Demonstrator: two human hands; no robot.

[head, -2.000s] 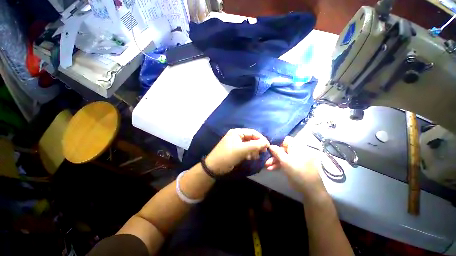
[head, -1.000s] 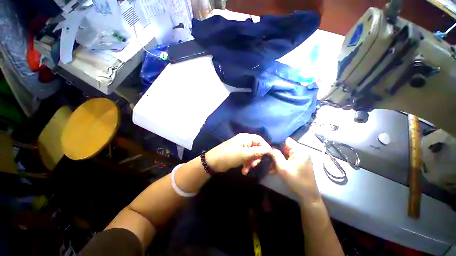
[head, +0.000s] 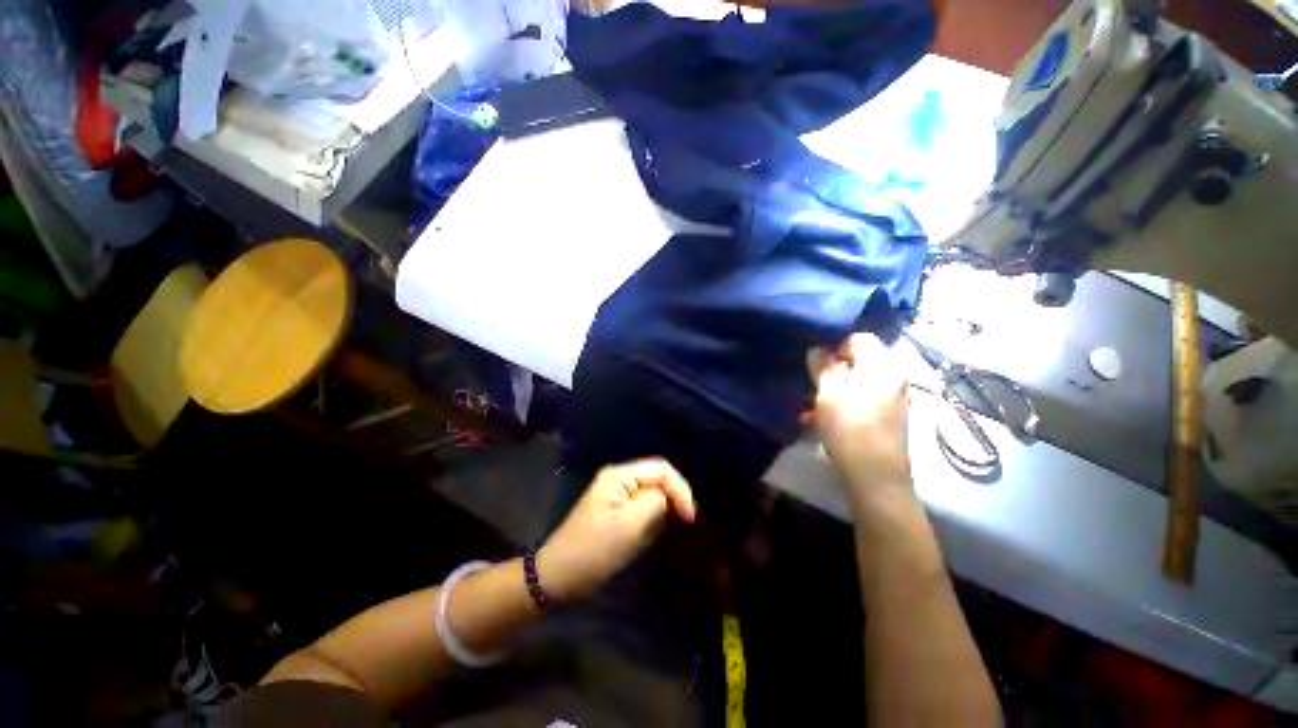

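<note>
A dark navy garment (head: 726,299) lies bunched over the white table and hangs down over its front edge. My right hand (head: 857,405) is at the garment's right edge, fingers bent against the cloth; whether it pinches the cloth is hidden. My left hand (head: 624,523) is curled in front of the hanging dark cloth, lower left of the right hand; whether cloth is between its fingers cannot be told. Scissors with rounded handle loops (head: 971,435) lie on the table just right of my right hand.
The beige sewing machine (head: 1103,157) stands at right. A brown ruler (head: 1184,427) and a white disc (head: 1105,361) lie on the bed. A black phone (head: 548,104) lies by the garment. A wooden stool (head: 266,327) and shelf of papers (head: 285,164) are at left. A yellow tape (head: 733,668) hangs below.
My hands were together at the cloth and have parted. The left moved down and left; the right moved up to the garment's right edge. The view has shifted slightly.
</note>
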